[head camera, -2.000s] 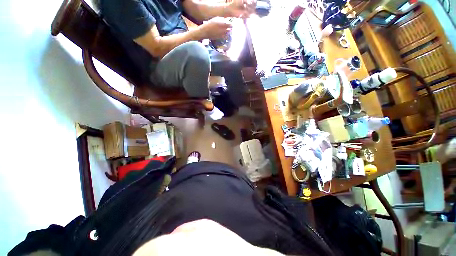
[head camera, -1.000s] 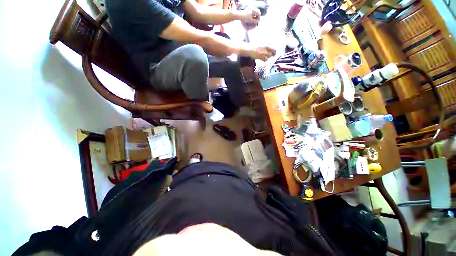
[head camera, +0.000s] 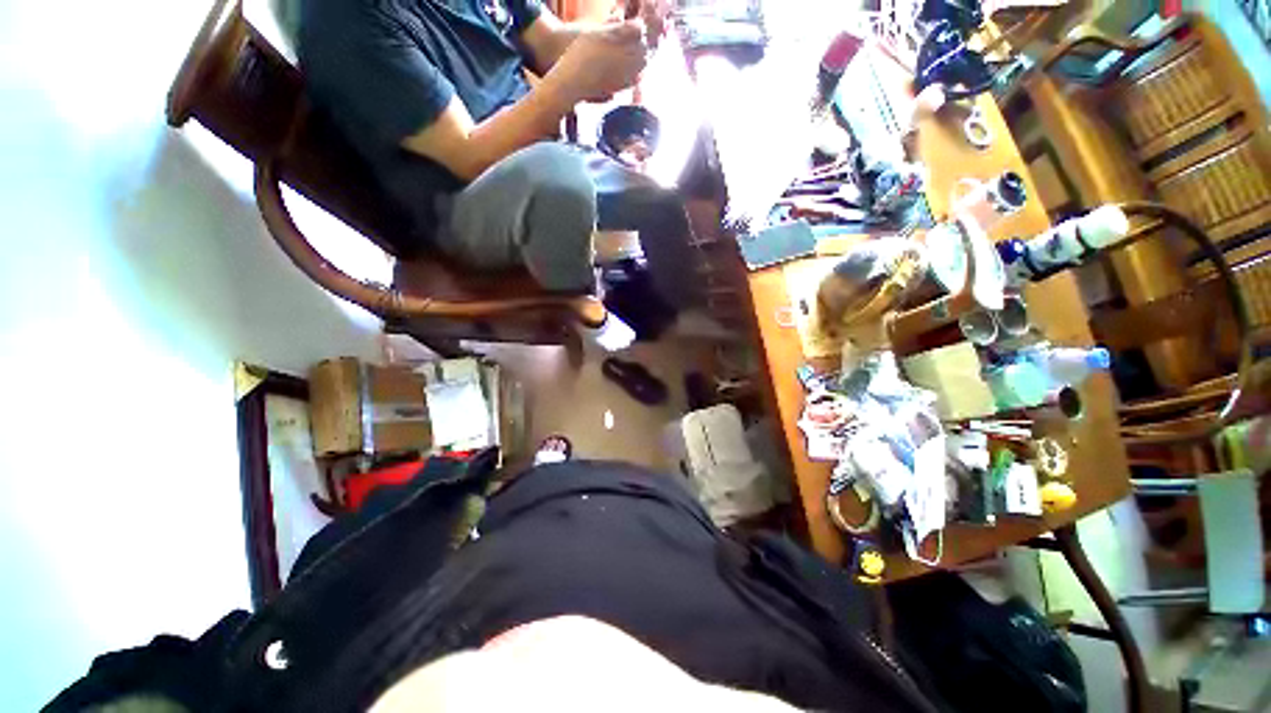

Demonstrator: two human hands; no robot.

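Neither of my hands is identifiable in view; my dark clothing fills the bottom. A brown wooden table [head camera: 1006, 545] stands ahead on the right. On it lie a crumpled white plastic heap [head camera: 892, 453], a tan tape roll [head camera: 852, 510], a small yellow and black item [head camera: 870, 561] at the near edge, a pale box [head camera: 949, 379], a clear bottle with a blue cap [head camera: 1066, 365], a glossy brown piece [head camera: 867, 286] and a pale round dish [head camera: 965, 262]. A heap of hand tools [head camera: 853, 192] lies farther back beside a flat dark grey-blue rectangle [head camera: 778, 244].
A seated person [head camera: 509, 188] in a wooden armchair [head camera: 356, 286] holds their hands together at the upper centre; what they hold is too small to tell. Cardboard boxes [head camera: 370, 407] and a dark sandal [head camera: 636, 380] are on the floor. A wooden bench [head camera: 1185, 153] stands at right.
The other person's hands, apart near the table a second ago, are now together and raised above the lap. The round black item near their knee shows more clearly. The view has shifted slightly.
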